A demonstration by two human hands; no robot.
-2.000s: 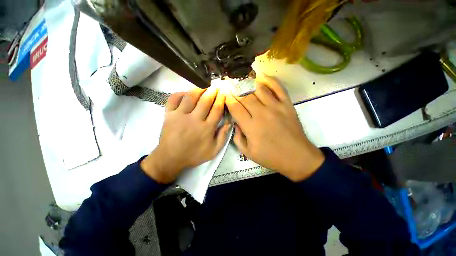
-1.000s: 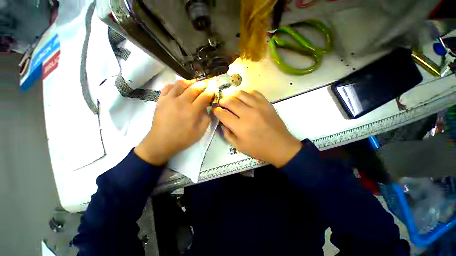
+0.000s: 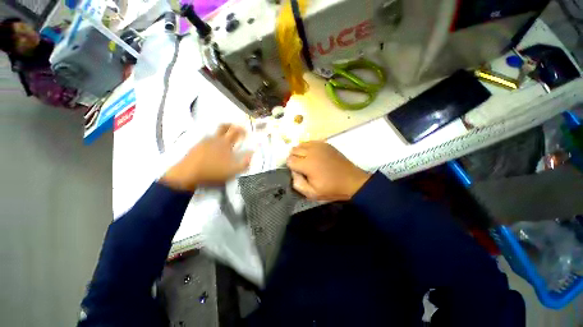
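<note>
My right hand (image 3: 323, 171) has its fingers closed on the upper corner of a grey patterned fabric piece (image 3: 265, 207), which hangs over the table's front edge. A white panel (image 3: 224, 233) hangs beside it, blurred. My left hand (image 3: 211, 159) is blurred above the white cloth, left of the needle area; whether it grips anything cannot be told. The sewing machine (image 3: 345, 35) stands behind, with its presser foot (image 3: 261, 110) beyond my hands, beside the glowing bed. Another white panel with a curved grey strip (image 3: 167, 96) lies at the left.
Green-handled scissors (image 3: 355, 83) lie on the machine bed beside a golden thread bundle (image 3: 291, 48). A black smartphone (image 3: 439, 105) and a brass-coloured tool (image 3: 496, 78) lie at the right. A blue basket (image 3: 534, 274) is low right. A person (image 3: 45, 70) is at the far upper left.
My hands have moved back from the needle area and apart. The grey patterned piece now shows hanging at the front edge. The view has shifted, showing more of the machine and a person.
</note>
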